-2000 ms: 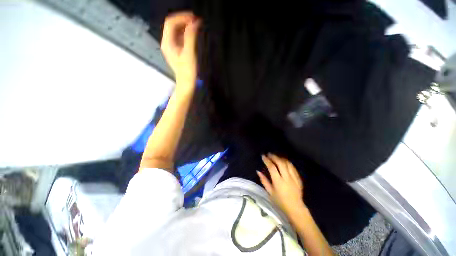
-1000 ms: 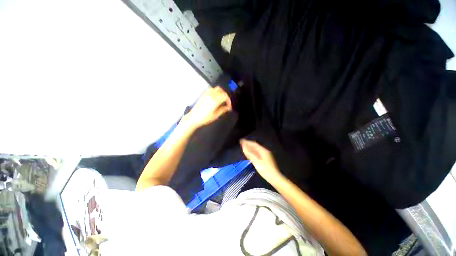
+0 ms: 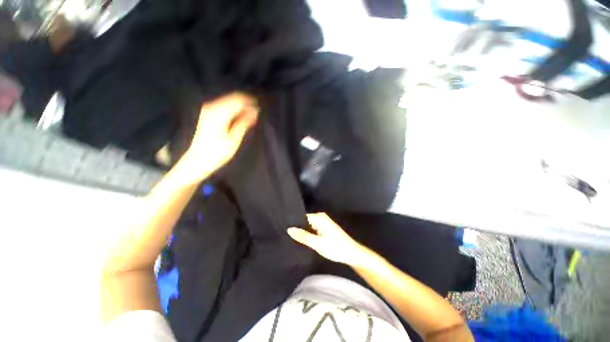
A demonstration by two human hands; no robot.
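A large black garment (image 3: 267, 194) lies over the table edge and my lap, with more black cloth heaped behind it. My left hand (image 3: 224, 130) is closed on the garment at its upper part. My right hand (image 3: 324, 237) pinches the garment's edge lower down, near my lap. A stretch of cloth runs between both hands. A small white tag (image 3: 310, 143) and a dark care label (image 3: 317, 165) lie on the cloth between and right of the hands. The picture is blurred.
The white sewing table (image 3: 461, 174) spans the right, with thread snips (image 3: 570, 180) and red-handled scissors (image 3: 532, 88) by black straps (image 3: 562, 50). A perforated grey rail (image 3: 73, 159) runs at left. Blue cloth (image 3: 515, 326) lies below right.
The view has swung right, bringing the table, snips and scissors into view. My left hand has moved up and away from the right, and my right hand now pinches the cloth.
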